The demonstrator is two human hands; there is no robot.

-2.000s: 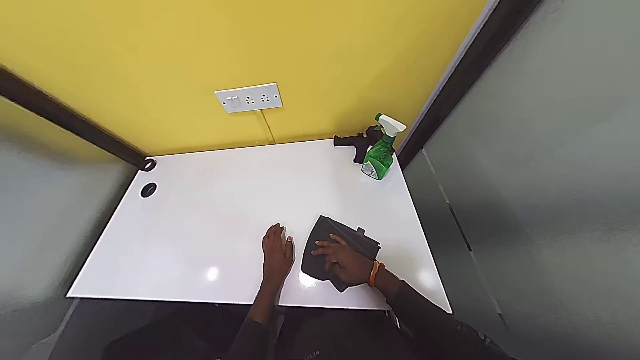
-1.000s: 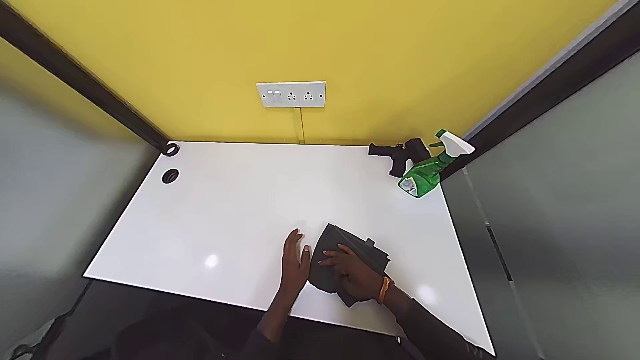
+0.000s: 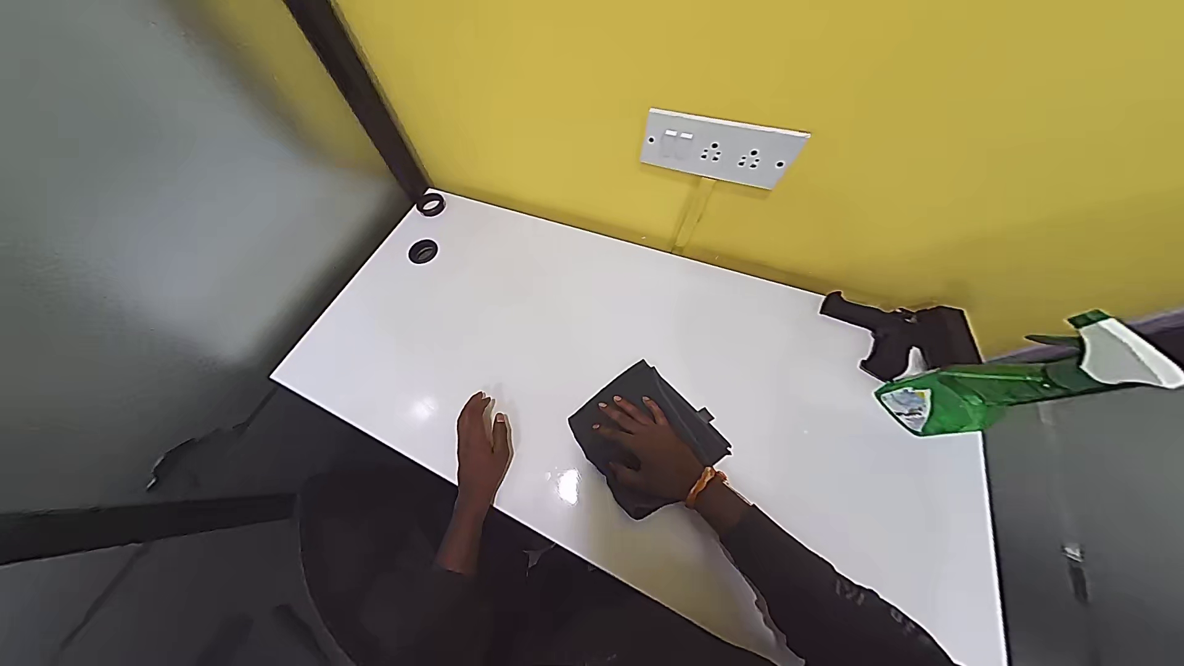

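A folded dark grey cloth (image 3: 673,407) lies on the white tabletop (image 3: 592,305), a small tab sticking out at its right side. My right hand (image 3: 652,450), with an orange band at the wrist, rests on the cloth with its fingers spread and palm down; whether it grips any of it I cannot tell. To the left of the cloth, apart from it, my left hand (image 3: 484,444) is at the table's front edge, thumb apart from the fingers, holding nothing.
A green spray bottle (image 3: 962,398) with a white head is at the right rear, by a black handled object (image 3: 911,333). A black ring (image 3: 430,203) and a black-rimmed cable hole (image 3: 423,251) are at the far left corner. A socket panel (image 3: 724,148) is on the yellow wall.
The view has swung and tilted considerably. My left hand is farther from the cloth than one second ago, while my right hand stays on it.
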